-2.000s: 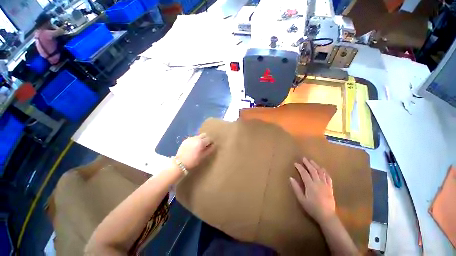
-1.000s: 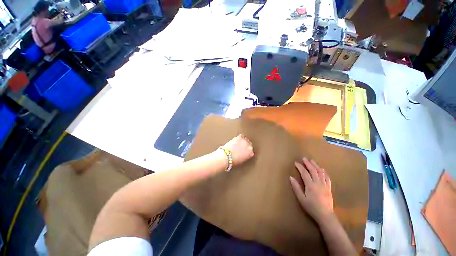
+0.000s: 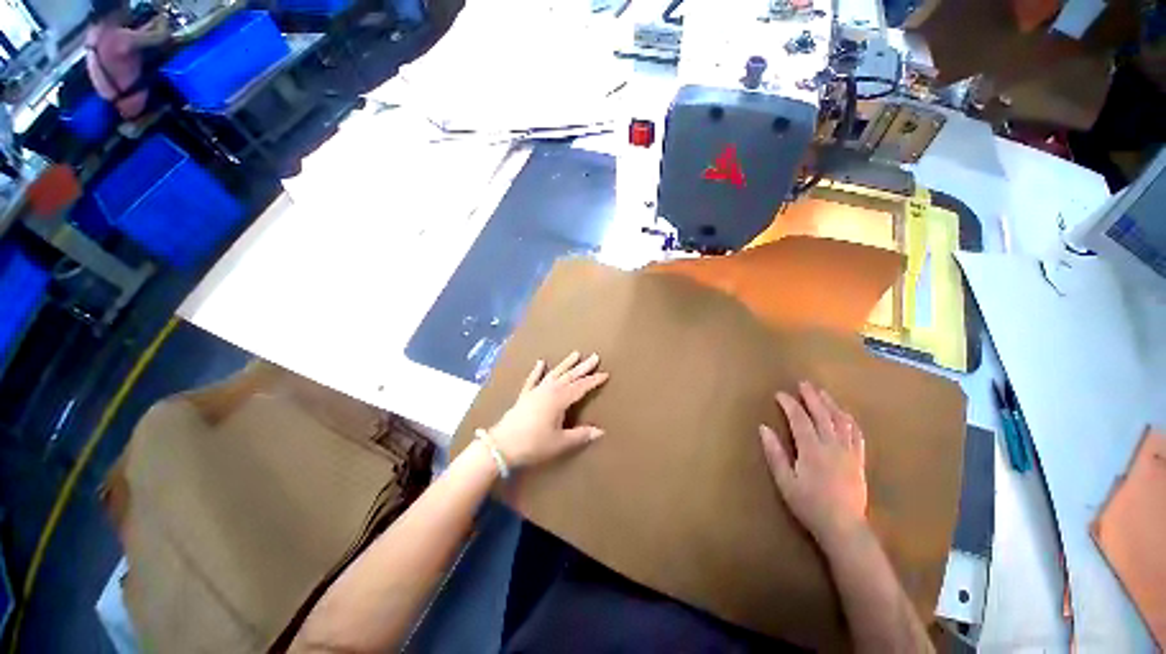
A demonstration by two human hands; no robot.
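Observation:
A large brown panel (image 3: 691, 434) lies in front of the sewing machine head (image 3: 734, 166), over the bed and the table's front edge. An orange piece (image 3: 825, 284) shows at the panel's far side, beside the yellow clamp frame (image 3: 944, 288). My left hand (image 3: 550, 415) lies on the panel's left part, palm down, fingers spread. My right hand (image 3: 818, 460) lies flat on its right part, fingers a little apart. Neither hand grips anything. The needle area is hidden behind the head and the panel.
A stack of brown panels (image 3: 262, 511) is at the lower left. White sheets (image 3: 512, 70) lie left of the machine. Teal-handled snips (image 3: 1013, 428) and an orange piece (image 3: 1138, 524) lie at the right. A control screen (image 3: 1138, 217) stands at the right edge. A person (image 3: 115, 64) sits far left.
My left hand went from the panel's left edge towards its middle, closed, then back left and opened flat. The panel's left part has been turned and flattened. My right hand stayed on the panel.

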